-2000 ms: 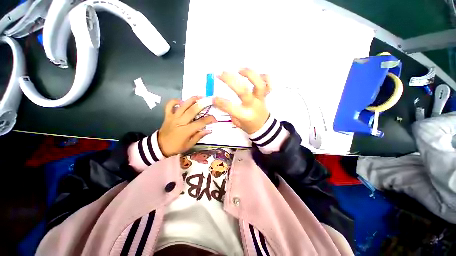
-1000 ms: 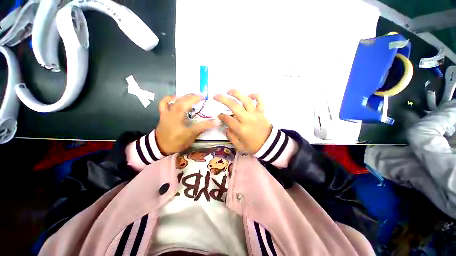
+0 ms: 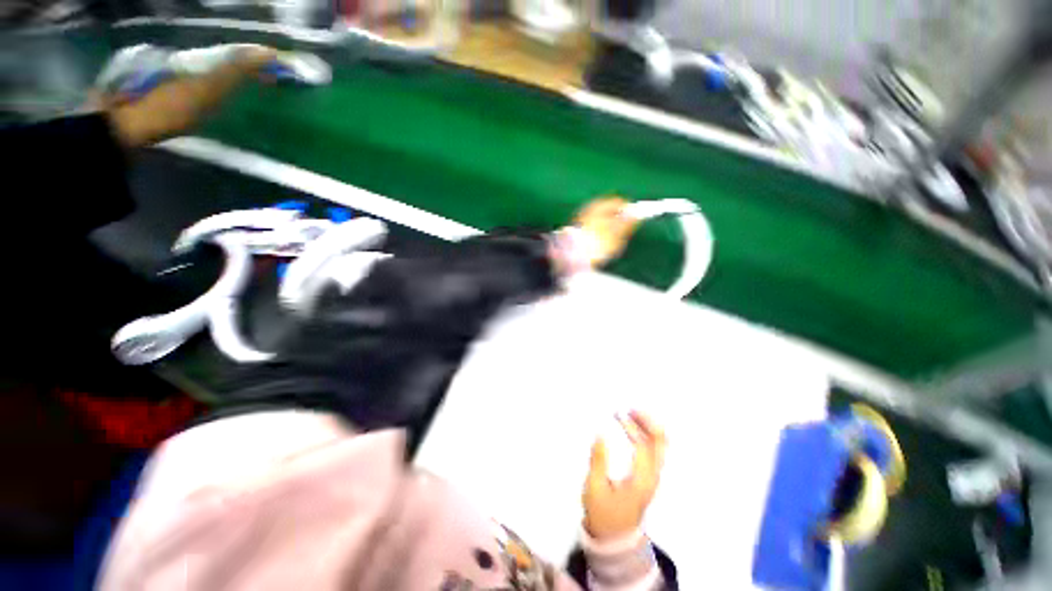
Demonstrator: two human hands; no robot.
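Note:
My left hand is stretched out over the green conveyor belt and is shut on one end of a white curved neckband half. The rest of the part arcs away to the right of the hand, over the belt and its near edge. My right hand is above the white work sheet, fingers up and apart, with no held thing visible. The picture is blurred, and no battery or wires can be made out.
Several white neckband parts lie on the dark bench at left. The blue tape dispenser with its yellowish tape roll stands at the sheet's right. Another person's hand holds a white part at upper left. The green conveyor crosses behind.
The view has swung up to the conveyor. My left hand has moved from the near edge of the sheet out to the belt with a neckband half. My right hand is apart from it.

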